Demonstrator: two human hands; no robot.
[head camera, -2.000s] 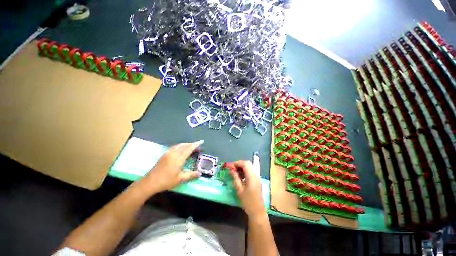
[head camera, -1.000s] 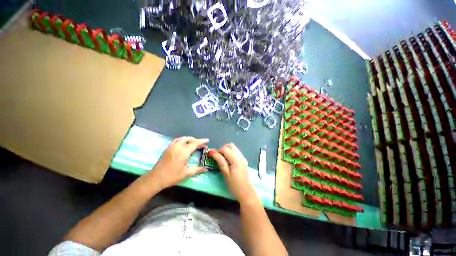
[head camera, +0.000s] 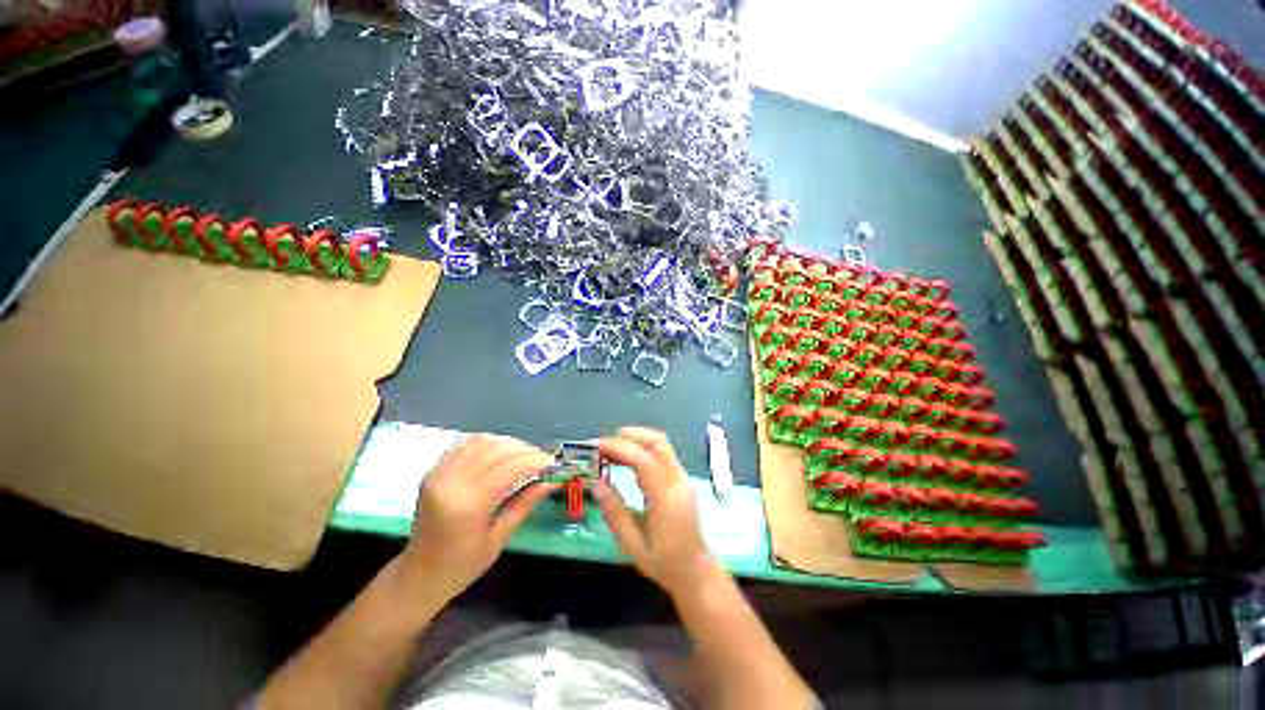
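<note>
A red-and-green part (head camera: 576, 499) is between my two hands at the front edge of the bench, its red side towards me. A small dark square piece with a silver rim (head camera: 579, 458), frame or fixture, shows just behind it. My left hand (head camera: 476, 499) holds it from the left with bent fingers. My right hand (head camera: 652, 502) holds it from the right, thumb and fingers close to the part. The fingers hide most of the green base and how the pieces fit together.
A heap of metal frames (head camera: 569, 153) is behind my hands. The left cardboard sheet (head camera: 194, 375) has one far row of parts. The right sheet (head camera: 794, 520) carries dense rows. A slim pale tool (head camera: 720, 458) lies right of my hands. Stacked layers (head camera: 1110, 319) stand far right.
Both hands remain together at the front edge. The red part now shows on the near side of the dark square piece, between the hands. The camera view has shifted, showing more of the back.
</note>
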